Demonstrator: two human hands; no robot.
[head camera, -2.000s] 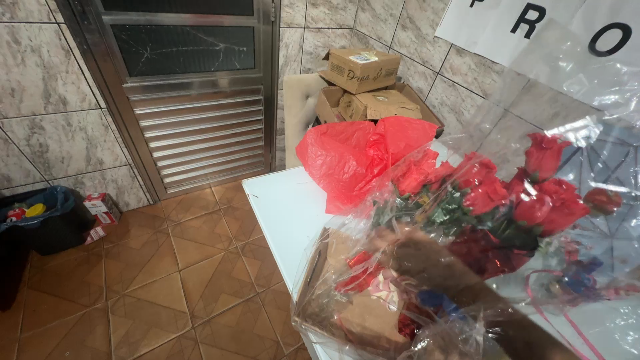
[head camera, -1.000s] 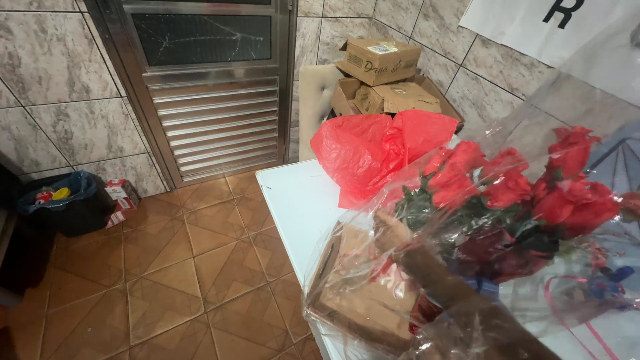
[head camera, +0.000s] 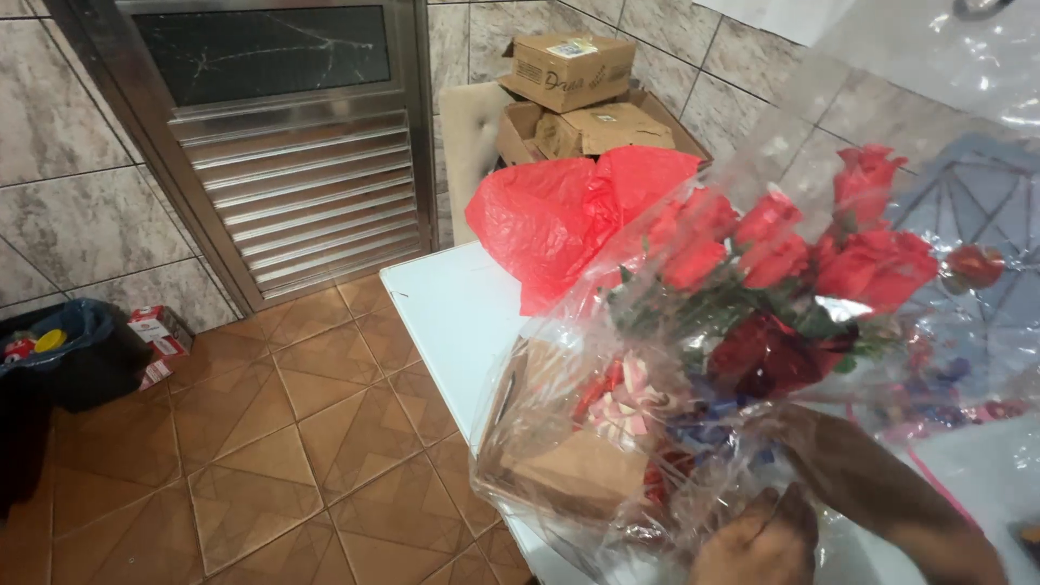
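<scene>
Clear plastic film (head camera: 561, 487) wraps a cardboard box (head camera: 581, 471) on the white table, with red roses (head camera: 873, 268), green leaves and a darker red bloom rising above it. A pink-and-white bow-like decoration (head camera: 630, 406) and something blue show through the film. My left hand (head camera: 760, 536) is at the bottom, its fingers closed on gathered film. Just above it, my right hand (head camera: 792, 435) bends in from the right against the film beside the blue thing; its fingertips are blurred, so its grip is unclear. Red tissue paper (head camera: 577, 211) lies behind the flowers.
The white table's corner (head camera: 398, 280) juts over the tiled floor. Cardboard boxes (head camera: 573, 73) are stacked on a pale upholstered chair (head camera: 467, 154) behind it. A lined bin (head camera: 93, 357) and a small red-and-white box (head camera: 162, 329) stand by the wall, left of a metal louvered door (head camera: 317, 195).
My right hand has drawn back from the box and tissue side, toward the right. My left hand has come into clear view at the bottom, on the film.
</scene>
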